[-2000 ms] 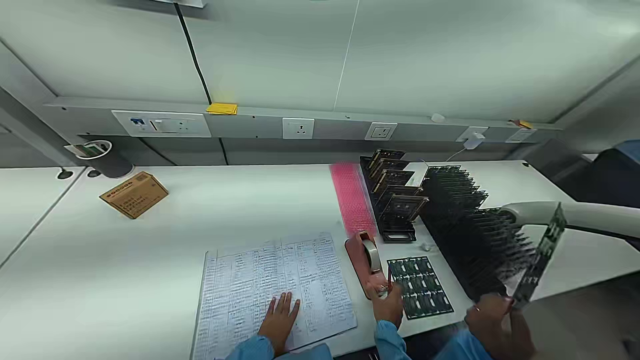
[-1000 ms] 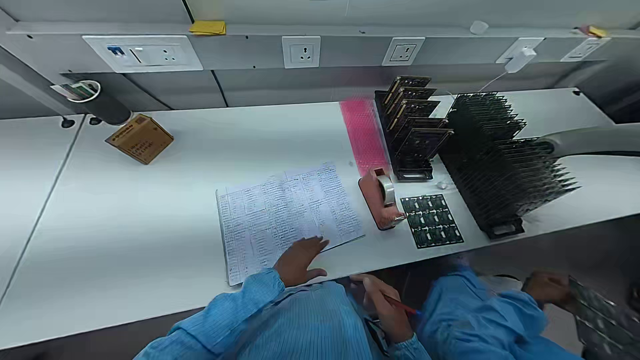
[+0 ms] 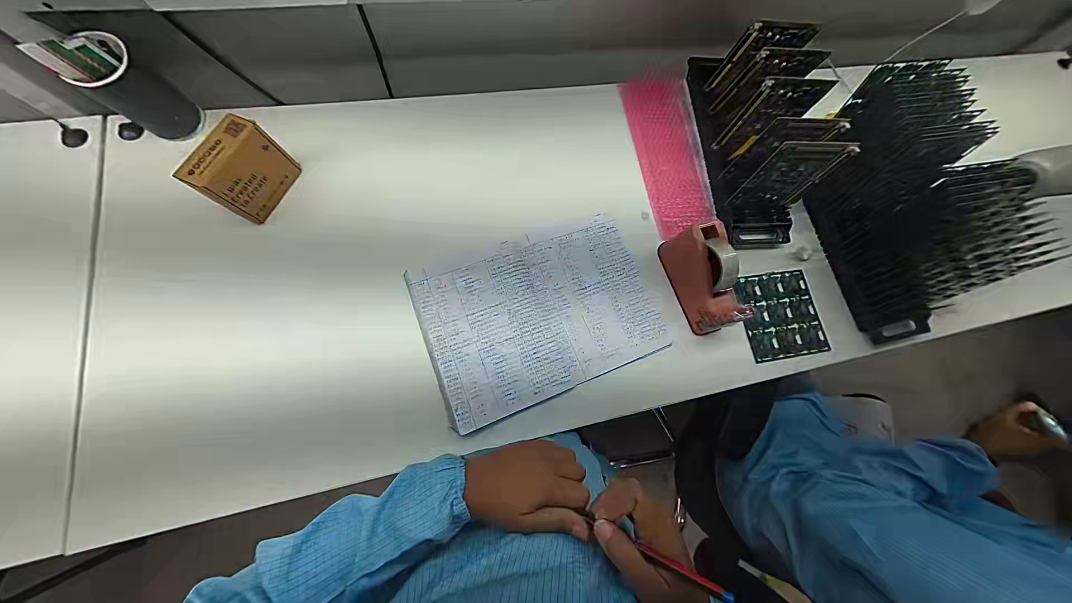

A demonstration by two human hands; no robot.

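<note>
My left hand (image 3: pixel 529 490) is curled in front of my body, below the table edge, its fingertips meeting those of my right hand. Between the fingers of my right hand (image 3: pixel 641 536) is a red pen (image 3: pixel 682 572), pointing down to the right. Whether my left fingers also pinch its end cannot be told. An open notebook (image 3: pixel 540 322) with handwritten columns lies on the table beyond my hands. Right of it stands a reddish tape dispenser (image 3: pixel 699 280) with a roll of tape, its front end against or over a green circuit board panel (image 3: pixel 783 316).
Pink bubble wrap (image 3: pixel 666 155) lies behind the dispenser. Black racks hold upright circuit boards (image 3: pixel 775 126) and more boards (image 3: pixel 938 193). A cardboard box (image 3: pixel 239 167) and a dark cup (image 3: pixel 151 96) stand at the back left. A co-worker in a blue sleeve (image 3: pixel 879 502) sits at the right.
My left hand has left the notebook and come back to my body, against my right hand. The co-worker's hand no longer shows the board panel seen earlier. The view has tilted down.
</note>
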